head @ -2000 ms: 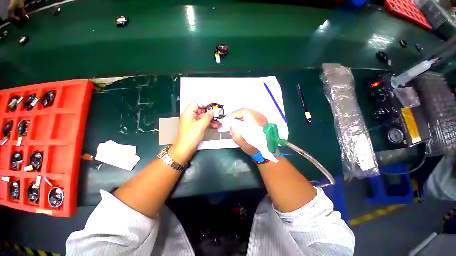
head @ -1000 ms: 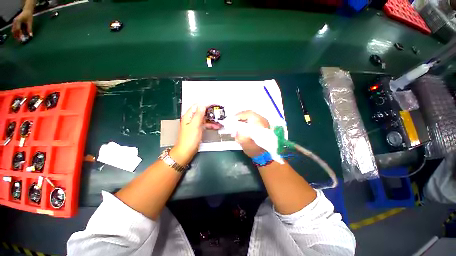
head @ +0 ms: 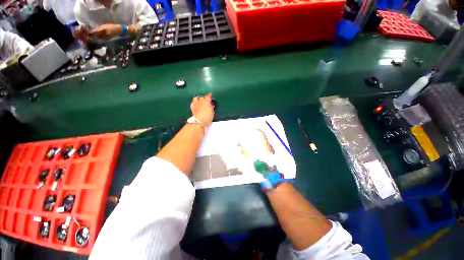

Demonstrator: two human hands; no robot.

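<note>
My left hand reaches forward over the green belt, beyond the paper's upper left edge. A small dark round watch module shows at its fingertips, partly hidden. My right hand is blurred, low over the white work paper. It is closed around the syringe, whose barrel I cannot make out; the green adapter shows near the blue wrist band. A grey-beige card lies on the paper's left part.
Red tray with modules at left. Blue stick, thin black tool, clear plastic strip and black controller at right. Two modules on the belt. Black tray, red stack and people beyond.
The view has tilted up, showing the far side of the belt. My left hand has moved from over the paper forward to the belt. My right hand stays over the paper, turned more palm-down.
</note>
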